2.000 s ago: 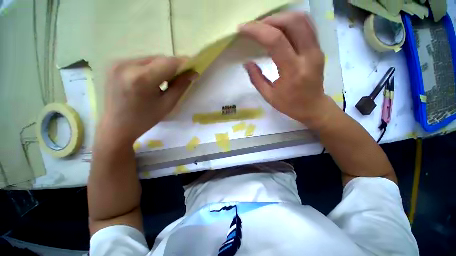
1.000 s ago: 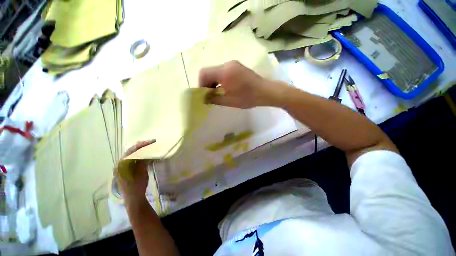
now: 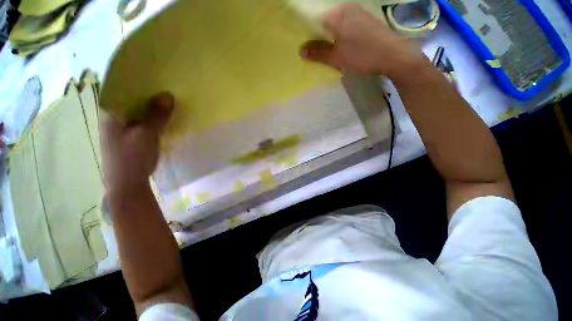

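A large bag panel (image 3: 219, 63) is held up over the white work board (image 3: 326, 119), its yellow back facing me, blurred by motion. My left hand (image 3: 135, 138) grips its lower left edge with the thumb on the yellow side. My right hand (image 3: 357, 41) grips its right side near the top. A small dark metal piece (image 3: 266, 145) lies on a yellow tape strip on the board, below the panel. The panel's khaki face is mostly hidden.
Stacked seamed panels (image 3: 56, 188) lie at the left. A masking-tape roll (image 3: 431, 24) and the blue-rimmed parts tray (image 3: 509, 83) are at upper right. Snips and a dark handle lie partly hidden behind my right forearm. A ruler-like strip (image 3: 301, 176) runs along the near edge.
The panel has been lifted and turned, so its yellow back now shows broadly. My left hand has risen with its edge, and my right hand has moved up and right. The view has shifted.
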